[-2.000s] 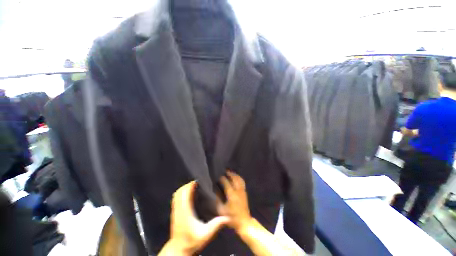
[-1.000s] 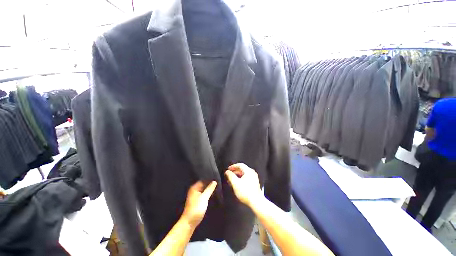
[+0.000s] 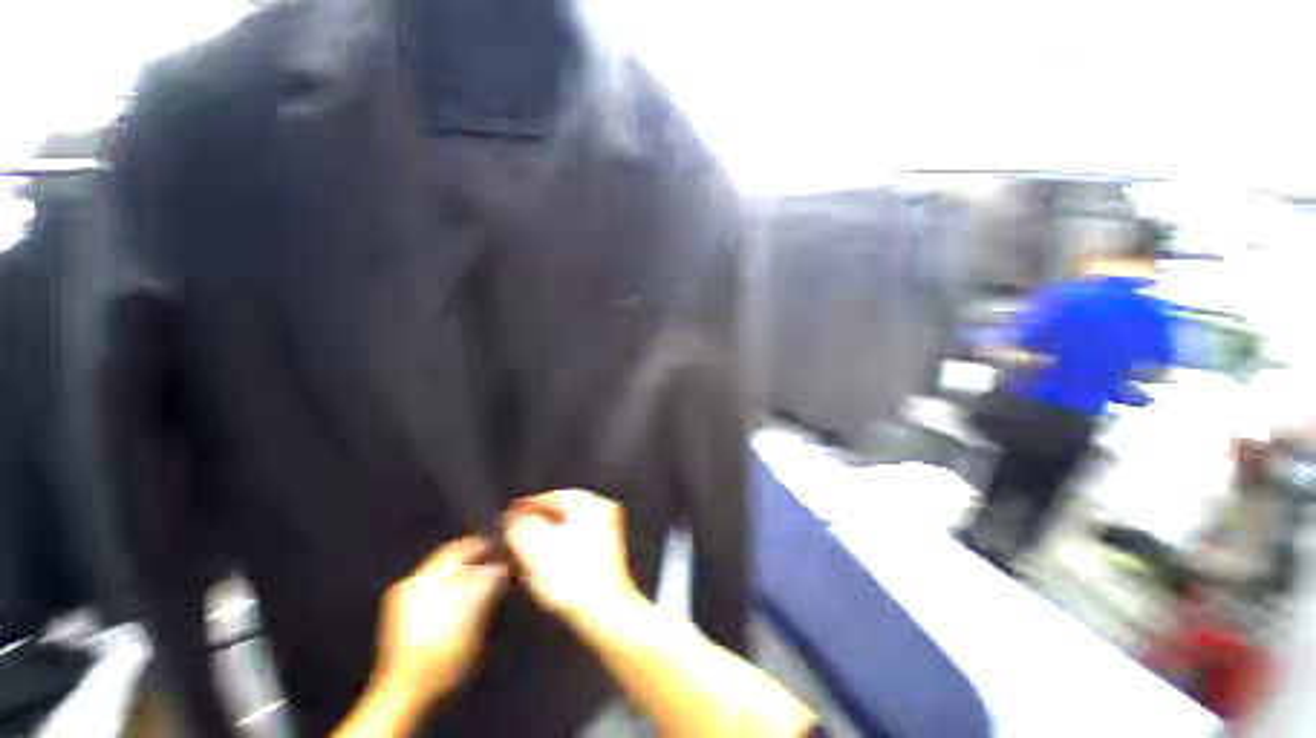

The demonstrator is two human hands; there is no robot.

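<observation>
A dark suit jacket (image 3: 318,361) hangs upright in front of me and fills the left and middle of the blurred view. My left hand (image 3: 440,613) and my right hand (image 3: 570,548) meet at its front edge, at the bottom of the lapels. The fingers of both hands pinch the cloth there. The blur hides any button between the fingertips.
A navy padded board (image 3: 852,620) lies to the right on a white table (image 3: 1010,642). Dark jackets (image 3: 837,303) hang on a rail behind. A person in a blue top (image 3: 1090,346) stands at the right. A red object (image 3: 1220,656) is at the lower right.
My hands have come together at the jacket front, where they were slightly apart. The view has turned right, so the jacket sits further left and the red object shows.
</observation>
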